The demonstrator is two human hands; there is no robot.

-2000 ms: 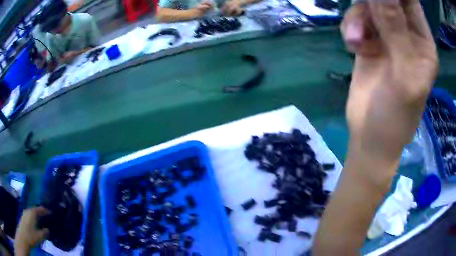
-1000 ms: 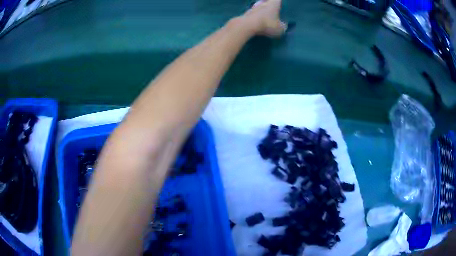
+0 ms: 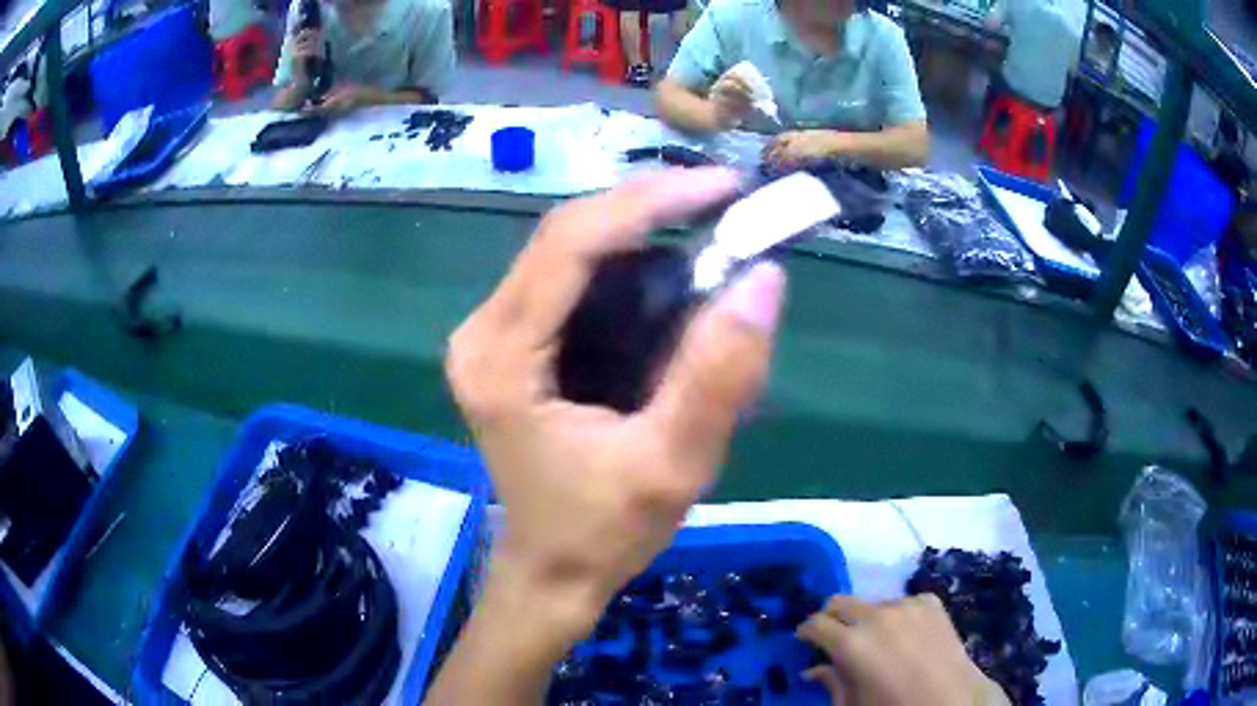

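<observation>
My left hand is raised close in front of the camera, its fingers and thumb curled around a dark, curved, blurred part. A bright white strip sticks out past the fingertips to the upper right. My right hand is low at the right edge of the blue parts tray, fingertips over loose small black pieces; whether it holds one cannot be told. The left forearm covers part of this tray. A heap of small black pieces lies on the white sheet.
A second blue tray at left holds stacked black bands. Another blue tray stands far left. Black bands lie on the green belt. A clear plastic bag lies right. Two workers sit opposite beyond the belt.
The view has tilted up and turned left. My left arm has come back from the belt; its hand now holds a dark part near the camera. My right hand has appeared at the tray.
</observation>
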